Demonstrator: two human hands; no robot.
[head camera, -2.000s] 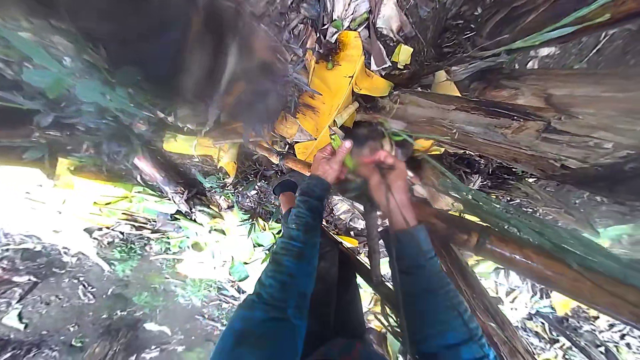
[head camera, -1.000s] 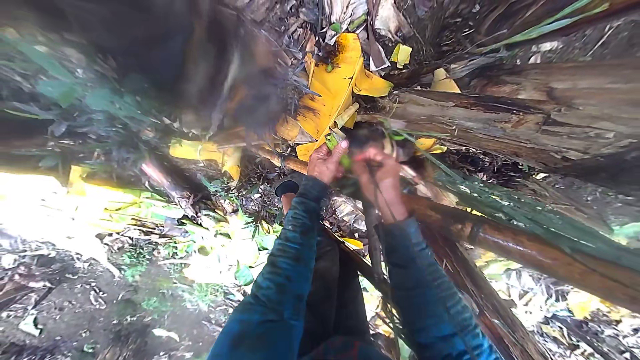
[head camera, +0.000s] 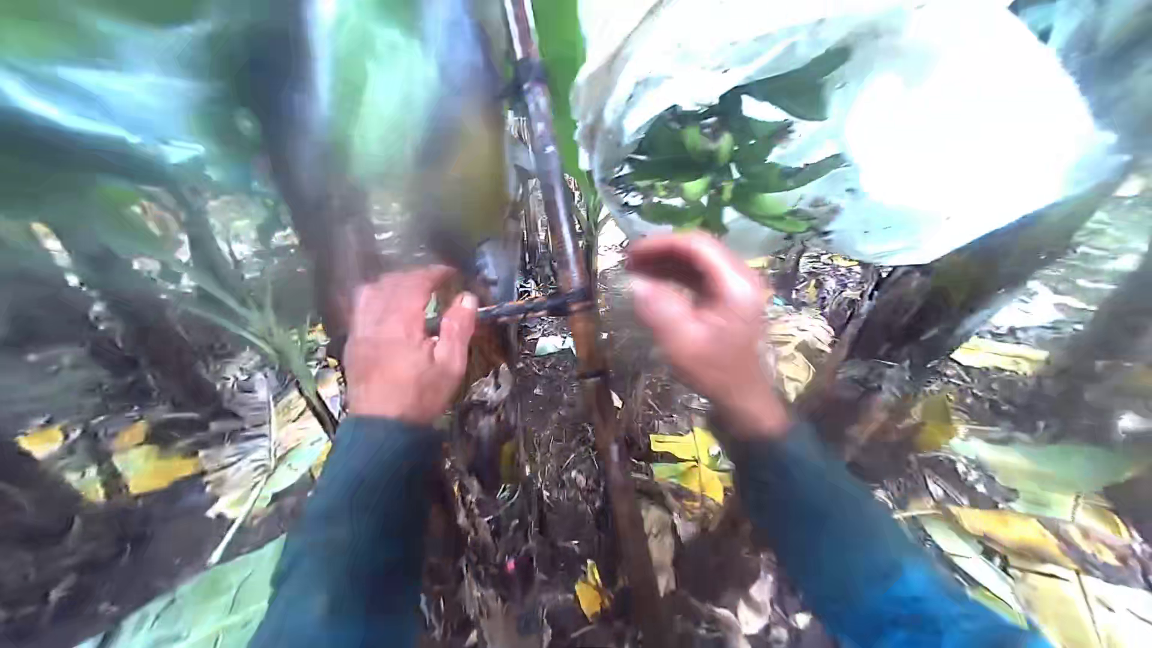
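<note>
My left hand closes its thumb and fingers on a dark cord, left of a brown pole. The cord reaches across to the pole and wraps it. To the right of the pole, my right hand is raised with fingers curled and parted from the thumb; blurred, it shows nothing in its grasp. Above it hangs a whitish translucent plastic bag around green bananas. Both forearms are in blue sleeves.
Dark plant trunks stand at left and right. Yellow leaves and dry litter lie on the ground. A broad green leaf is at the lower left, and blurred bluish plastic hangs at the upper left.
The view has swung from the leaf-covered ground to a pole and hanging bag. My hands, close together before, are now apart on either side of the pole.
</note>
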